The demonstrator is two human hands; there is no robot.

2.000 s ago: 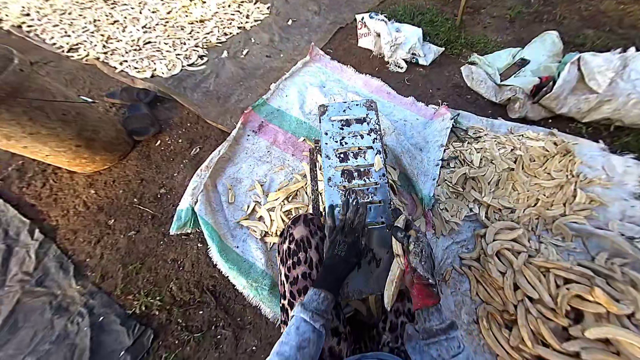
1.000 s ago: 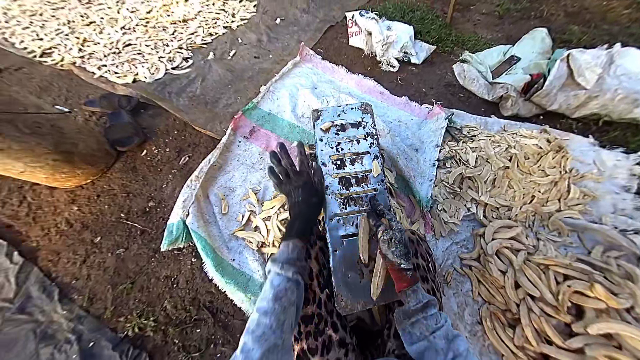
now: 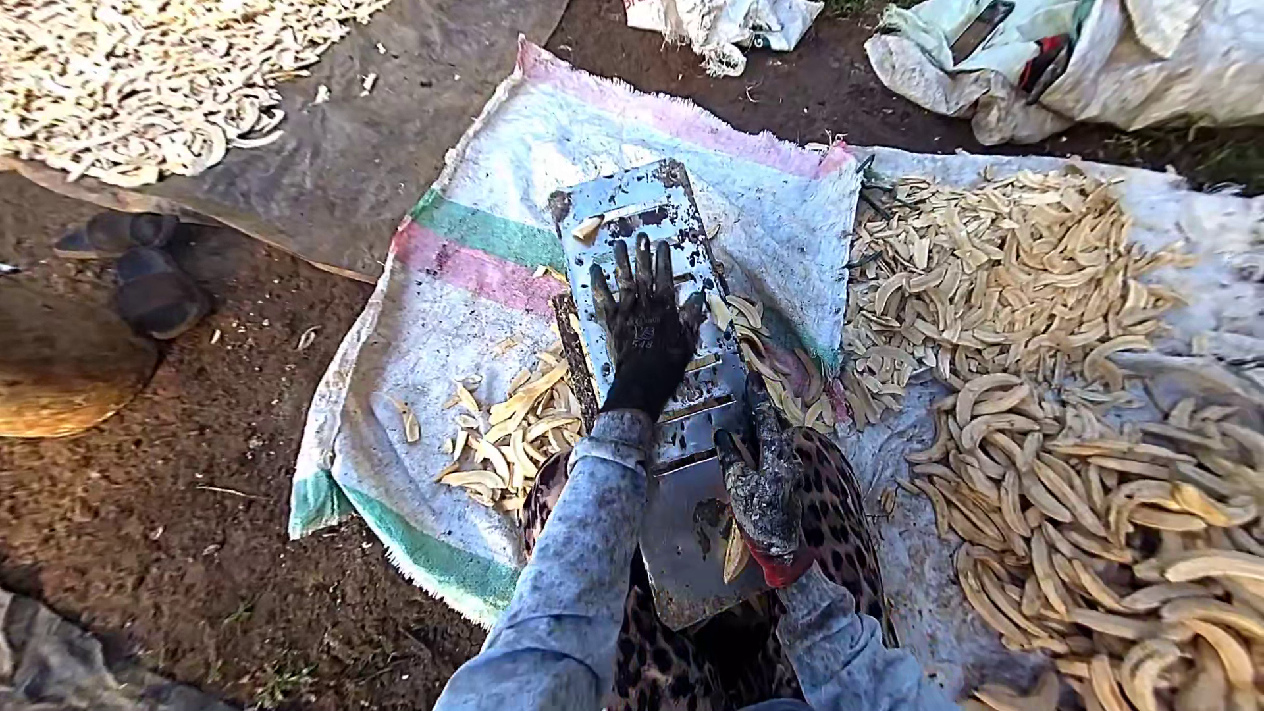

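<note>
A long metal slicing board with crosswise slots (image 3: pixel 703 533) lies tilted across my lap, its far end over a striped woven sack (image 3: pixel 612 128). Flat on its upper half rests my left hand (image 3: pixel 650 336) in a black glove, fingers spread; what is under the palm is hidden. My right hand (image 3: pixel 765 484), in a dirty grey glove with a red cuff, is at the board's right edge; whether it grips something is unclear. One pale piece (image 3: pixel 736 553) lies below it on the board, another (image 3: pixel 588 229) near the far end. Cut pieces (image 3: pixel 523 430) are heaped left of the board.
Whole peeled, banana-like fruits (image 3: pixel 1066 533) and smaller pieces (image 3: pixel 978 276) cover a sheet at right. More slices (image 3: pixel 128 89) lie on a dark tarp (image 3: pixel 346 148) at upper left. Dark shoes (image 3: pixel 158 291) sit near a brown rounded object (image 3: pixel 69 360). Crumpled sacks (image 3: pixel 1136 69) lie at upper right.
My left hand, raised at the board's left side one second ago, is now flat on its upper half. My right hand stays by the board's right edge.
</note>
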